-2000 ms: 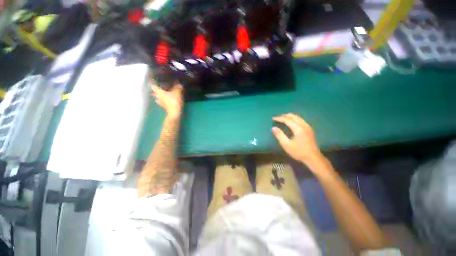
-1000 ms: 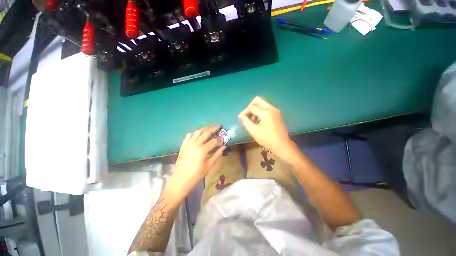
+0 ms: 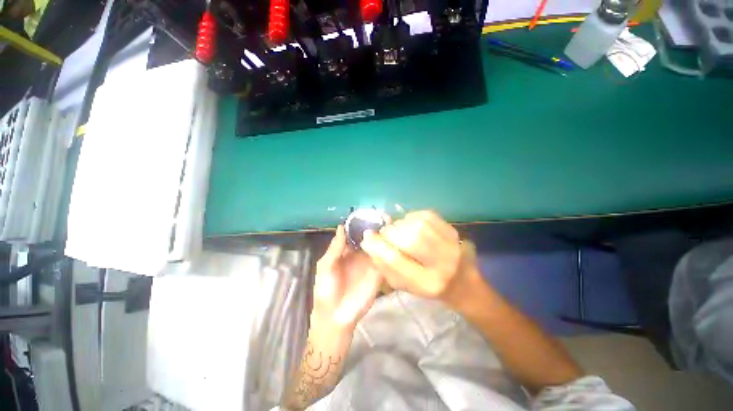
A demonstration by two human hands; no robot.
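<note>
A small round dark unit with a shiny rim [image 3: 366, 228] is held at the bench's front edge. My left hand [image 3: 344, 277] grips it from below and the left side. My right hand [image 3: 422, 253] lies over its right side, with fingertips on its face. Whether the right hand holds anything is hidden by its curled fingers. Small shiny pale scraps [image 3: 399, 208] lie on the green mat just beyond the unit.
A black clamping fixture [image 3: 362, 96] with red grips stands behind. A white tray stack [image 3: 137, 168] is at left, with layered white trays [image 3: 217, 329] below. Blue pens or tweezers [image 3: 530, 56], a whitish bottle [image 3: 595, 40] and crumpled wipes [image 3: 631, 54] lie back right.
My left hand has turned palm up with the round unit now face up. My right hand has come in from the right onto it. The view has shifted, so the fixture appears further right and higher.
</note>
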